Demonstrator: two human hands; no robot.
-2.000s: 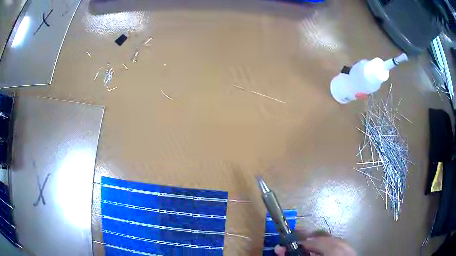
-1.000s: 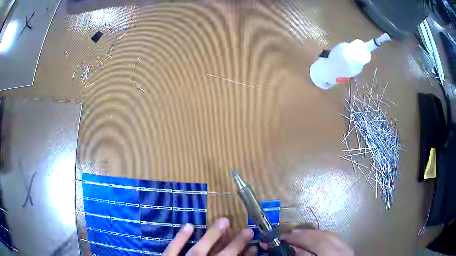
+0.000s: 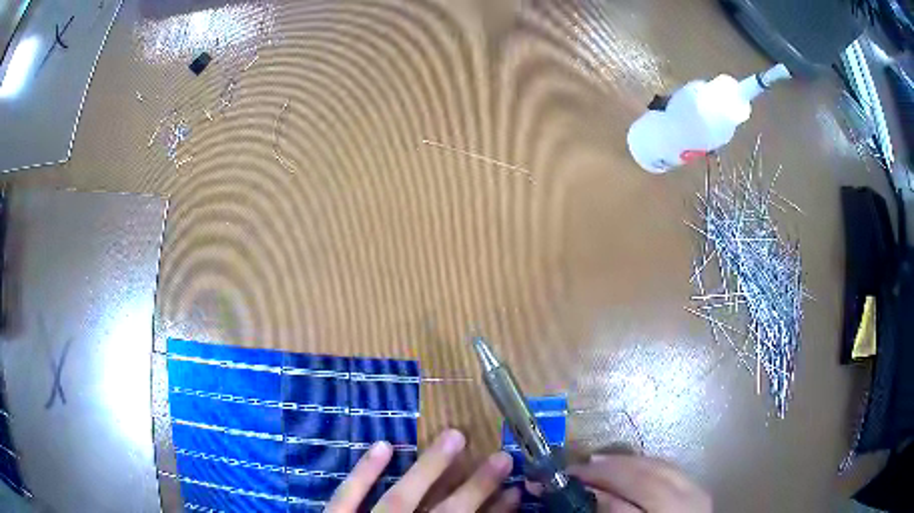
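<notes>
My right hand [image 3: 641, 483] grips the black handle of a soldering iron [image 3: 513, 406]. The iron's silver barrel slants up to the left and its tip is over the tan surface. Under and beside the barrel is a small blue cell strip [image 3: 549, 409], partly hidden by iron and hand. My left hand [image 3: 426, 476], cut off by the bottom edge, has its fingertips spread over the lower right of the joined cell block [image 3: 231, 411] and the gap beside it. Whether it holds anything is hidden. Pale wire ends stick out from the block's right side.
A white flux bottle [image 3: 687, 125] lies on its side at upper right. Below it is a pile of tabbing ribbon [image 3: 754, 281]. Sheets marked X [image 3: 90, 291] lie at left. Ribbon offcuts [image 3: 175, 140] are at upper left. Black equipment [image 3: 867, 271] stands at the right edge.
Since two seconds ago, my left hand has come in over the block's right edge. The view has shifted, so the bench things sit further left. The iron stays in my right hand.
</notes>
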